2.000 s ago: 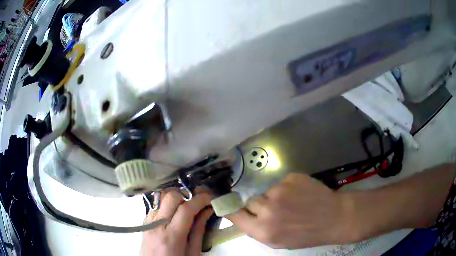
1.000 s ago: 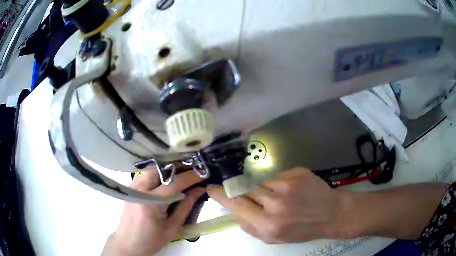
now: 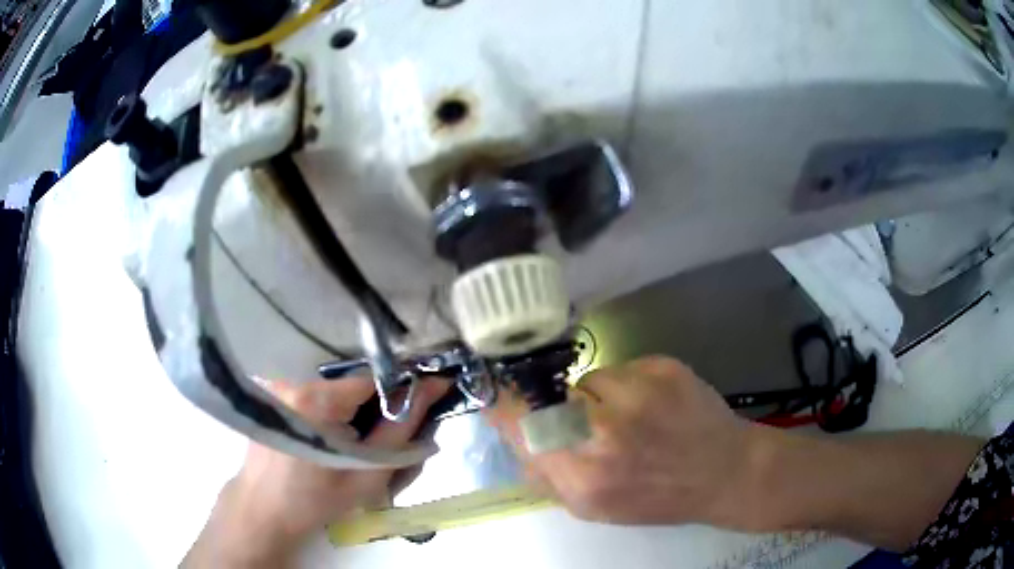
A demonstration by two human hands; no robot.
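Note:
A small piece of dark cloth (image 3: 443, 402) lies under the sewing machine's head, mostly covered by fingers and wire guides. My left hand (image 3: 317, 450) holds its left part, fingers bent around it behind the wire thread guides (image 3: 397, 398). My right hand (image 3: 639, 445) is beside the white knob (image 3: 555, 427), its fingertips near the cloth's right end; the knob hides them, so I cannot tell if they grip it. The needle and presser foot are hidden. The ribbed cream tension dial (image 3: 512, 302) is above.
The white machine arm (image 3: 712, 100) fills the upper view. A curved grey guard (image 3: 206, 289) arches over my left hand. Yellow tape (image 3: 445, 515) runs along the bed's front. Red and black snips (image 3: 839, 406) and white cloth (image 3: 851, 291) lie to the right.
The view has shifted, so the machine head appears further right and closer. My left hand has moved away from the front edge with the cloth; more of the yellow tape shows. My right hand stays beside the knob.

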